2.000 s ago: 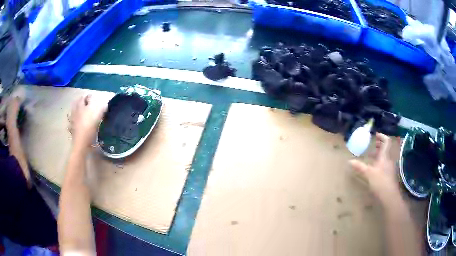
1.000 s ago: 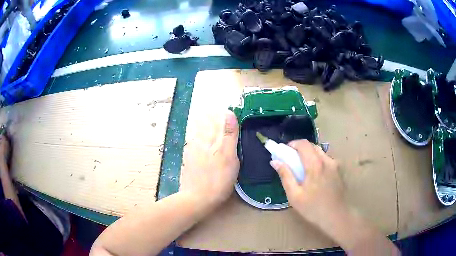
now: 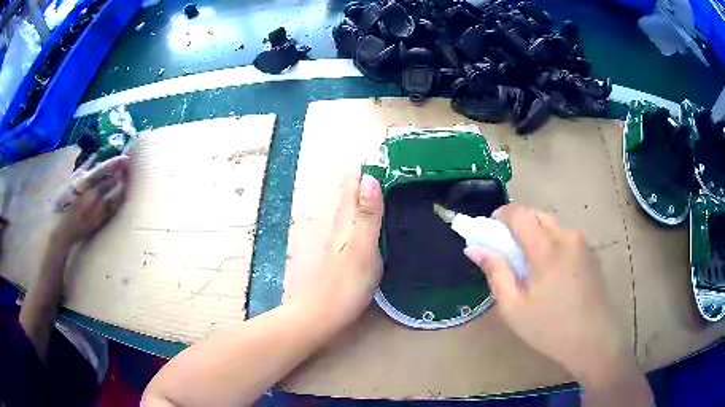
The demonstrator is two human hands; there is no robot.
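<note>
A green housing (image 3: 436, 156) lies on the cardboard work mat (image 3: 358, 374) in front of me, its raised block away from me and its pale-rimmed rounded end towards me. A black insert (image 3: 421, 246) sits inside it. My left hand (image 3: 338, 254) rests against the housing's left side, thumb at its edge. My right hand (image 3: 548, 278) grips a white glue bottle (image 3: 494, 242), its yellowish tip pointing left over the insert, near the insert's upper middle. Whether the tip touches is unclear. Two bright dots show near the rounded end.
Loose black parts (image 3: 477, 60) are heaped behind the mat, with a small group (image 3: 278, 56) further left. Housings with black inside (image 3: 660, 163) stand at the right. A neighbour's hand (image 3: 95, 199) holds a green part on the left board (image 3: 191, 230). A blue bin (image 3: 48, 87) is at the back left.
Since one second ago, the glue bottle and my right hand have moved right and slightly up. My left hand stays at the housing. The neighbour's hand has come in with a green part.
</note>
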